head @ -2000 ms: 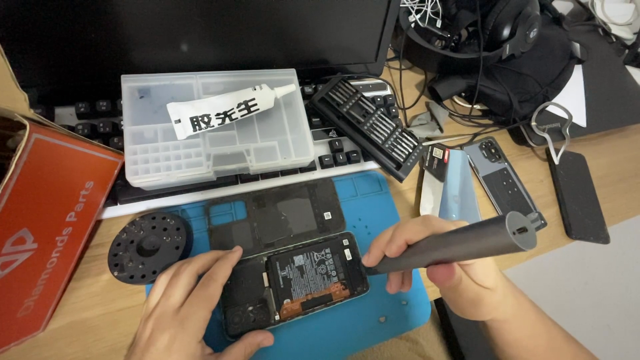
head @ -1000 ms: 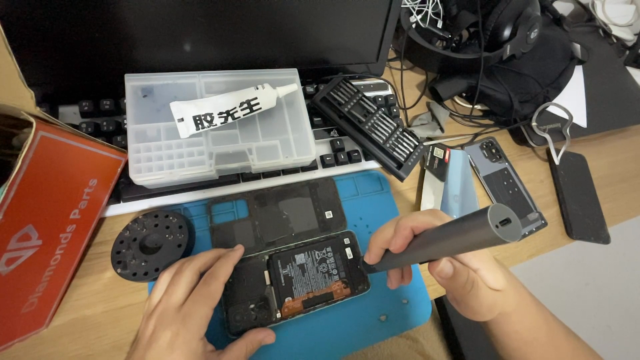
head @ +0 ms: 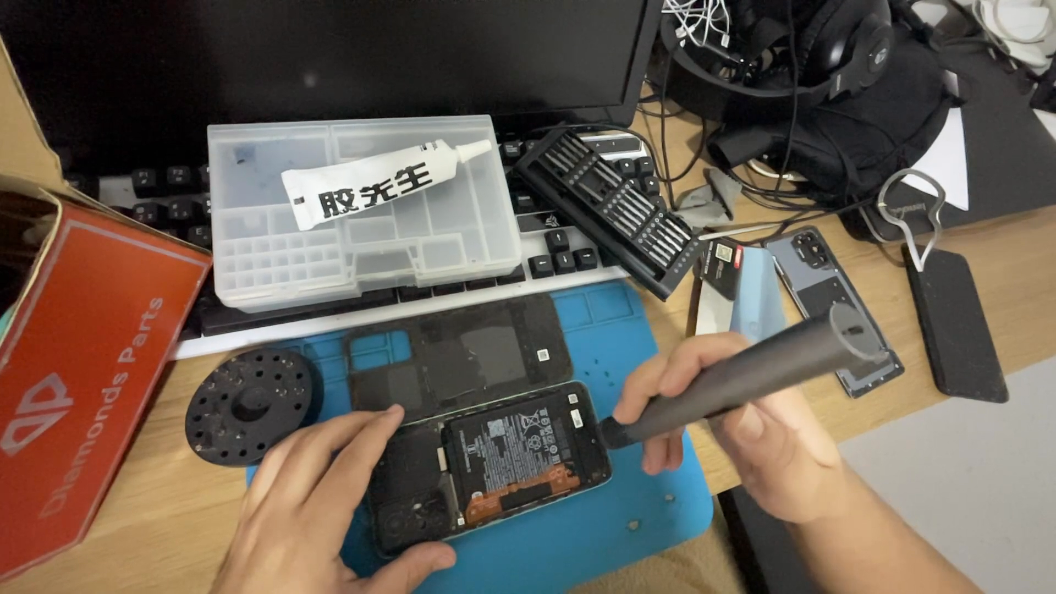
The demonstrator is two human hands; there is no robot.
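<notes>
An opened smartphone, its battery and an orange flex cable exposed, lies on a blue silicone repair mat. My left hand steadies the phone's left end between thumb and fingers. In my right hand is a dark grey cylindrical electric screwdriver, its narrow end at the phone's right edge; the bit itself is hidden. Just behind the phone rests the detached back cover, inner side up. A round black screw holder stands left of the mat, partly over its edge.
Behind the mat, a clear plastic parts box bearing a white glue tube and a bit case lie on a keyboard. An orange cardboard box stands left. Another phone, a black slab-like device and tangled cables are at right.
The rear end of the screwdriver has swung slightly in my right hand, while its narrow end stays at the phone's right edge. My left hand has kept its place.
</notes>
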